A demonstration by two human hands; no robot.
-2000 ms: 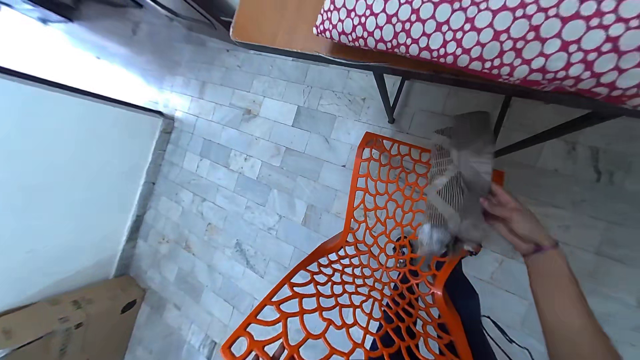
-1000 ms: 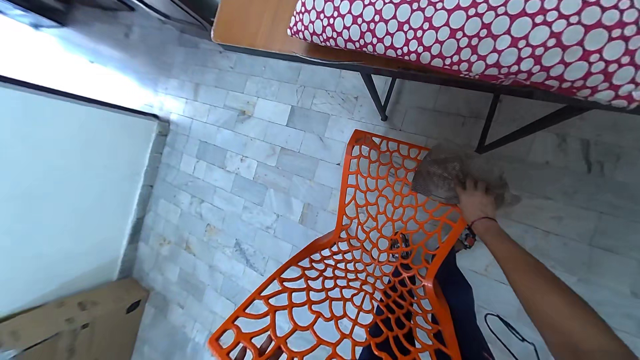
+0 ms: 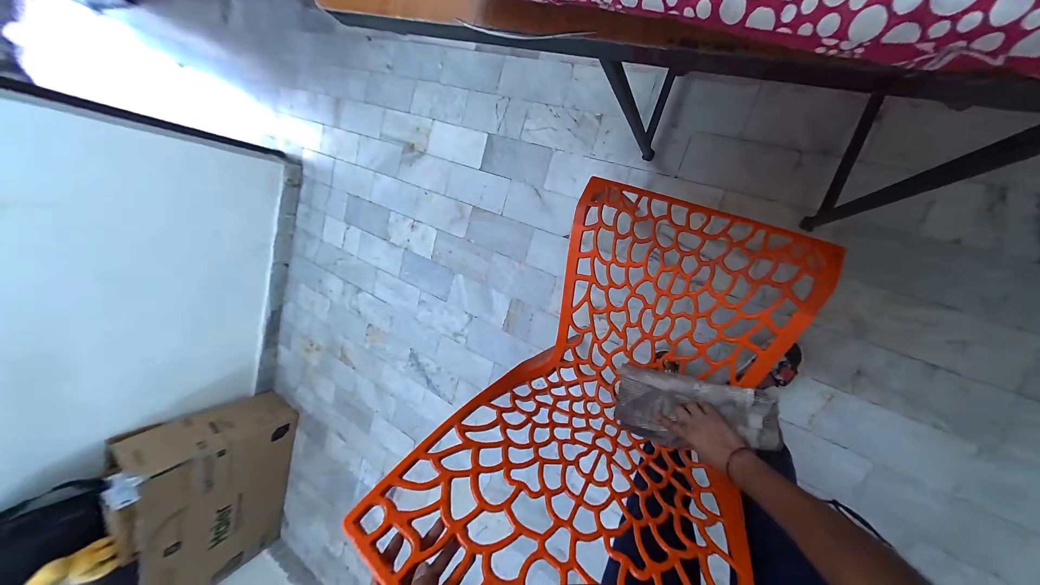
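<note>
An orange plastic chair [image 3: 601, 439] with a web-like openwork seat and backrest spans the lower middle. On it, near the bend between seat and backrest at the right, my right hand [image 3: 703, 431] presses a grey-brown striped cloth [image 3: 650, 398], fingers spread over it. A thin band circles the right wrist. My left hand [image 3: 426, 552] grips the chair's lower left edge; its fingers show through the openings, and the rest is hidden or out of frame.
A wooden bench or bed frame [image 3: 487, 28] with dark metal legs and a pink, white-dotted cover [image 3: 812, 24] stands at the top. Haier cardboard box [image 3: 219, 487] leans at lower left beside a white panel [image 3: 130, 244]. Marble-like tiles [image 3: 463, 244] cover the floor.
The right hand and cloth have moved from the backrest's right edge down to the bend of the chair. The cloth, loosely hanging two seconds ago, now lies under the palm.
</note>
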